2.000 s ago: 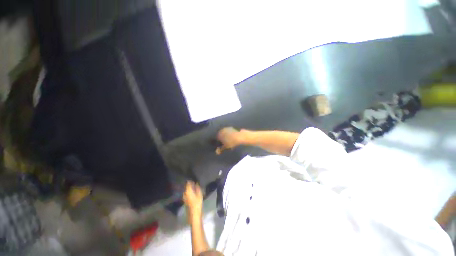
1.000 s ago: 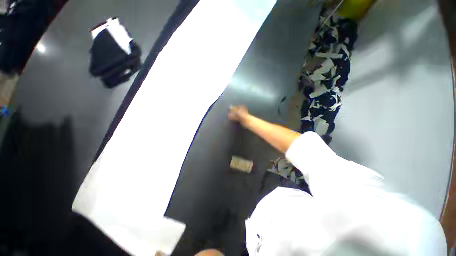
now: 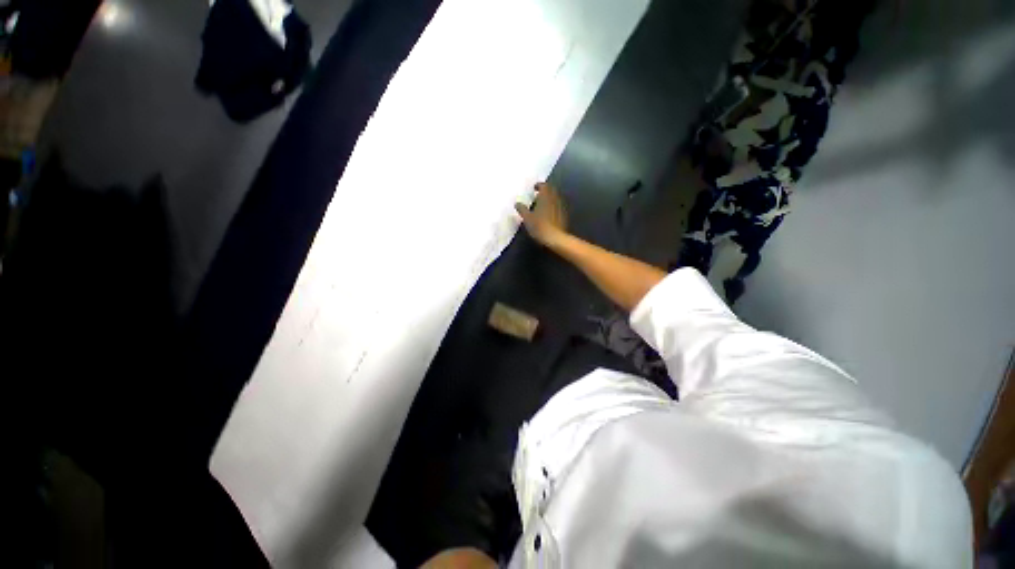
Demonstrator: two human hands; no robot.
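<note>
A long white fabric sheet [image 3: 367, 267] with faint lines runs diagonally over dark fabric [image 3: 278, 233]. My right hand [image 3: 542, 213] is at the sheet's right edge, with thumb and a finger apart; no tool shows in it. Whether it touches the sheet is hard to tell. My left hand is out of the picture; only a bit of bare arm shows at the bottom edge. A small tan block [image 3: 513, 321] lies on the dark grey tabletop [image 3: 607, 145], below my right hand.
Black and white fabric scraps [image 3: 768, 145] are piled along the table's near edge, on the right. A dark and white cloth bundle [image 3: 254, 61] lies at the upper left. A small dark snippet [image 3: 636, 189] lies right of my hand. A pale surface [image 3: 890, 256] is beyond the scraps.
The view has swung round along the sheet. My right hand has moved up to the sheet's edge, its fingers now spread. My left hand, seen at first, has left the picture.
</note>
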